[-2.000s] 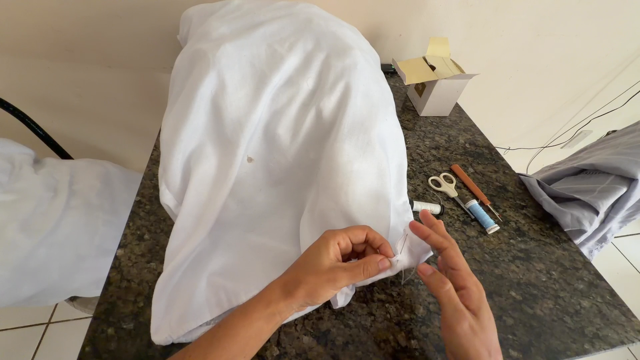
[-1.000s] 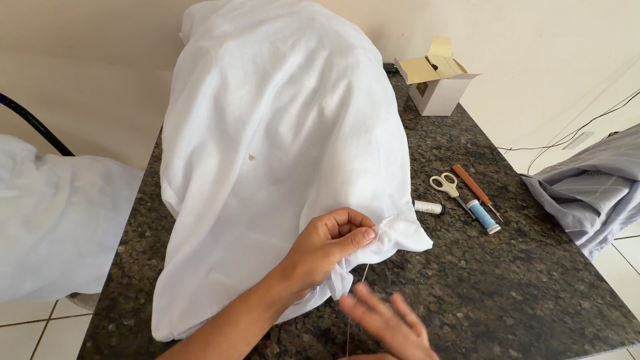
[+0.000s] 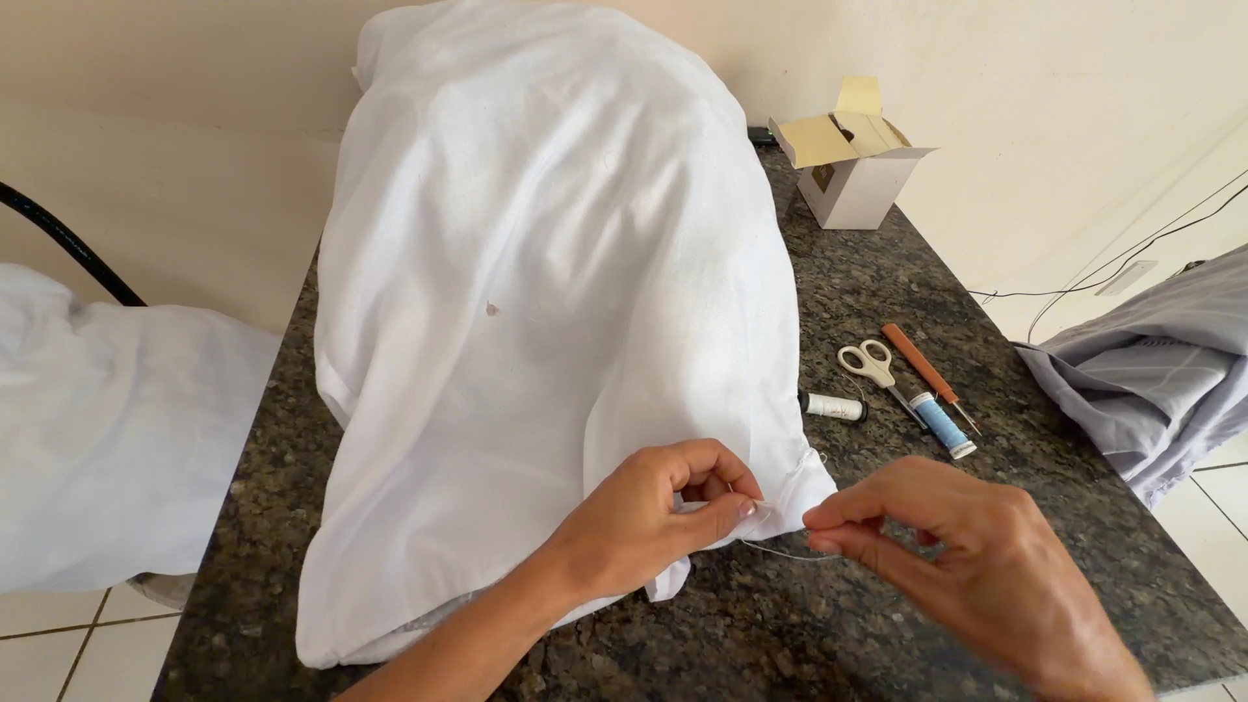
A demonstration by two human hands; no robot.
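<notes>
A large white cloth [image 3: 546, 292] lies heaped over the dark granite counter. Near its lower right corner my left hand [image 3: 653, 522] pinches the hem between thumb and forefinger. Just to the right, my right hand [image 3: 955, 561] has thumb and forefinger pressed together at the cloth's corner, with a white thread [image 3: 788, 556] running from the hem toward its fingers. Whether a needle is between those fingertips cannot be told. Beyond the hands lie a white thread spool [image 3: 834, 407], a light blue thread spool [image 3: 942, 426], small white-handled scissors [image 3: 880, 375] and an orange-handled seam ripper [image 3: 921, 366].
An opened white cardboard box [image 3: 858, 185] stands at the back of the granite counter [image 3: 877, 268], near the wall. Grey striped fabric [image 3: 1160, 361] hangs beyond the right edge. Another white cloth [image 3: 117, 429] is at the left, below a black curved tube [image 3: 73, 244]. Thin cables run along the wall.
My right hand was a blur low in front of the counter one second ago; it is now up beside the cloth's corner, fingertips closed. My left hand still pinches the hem.
</notes>
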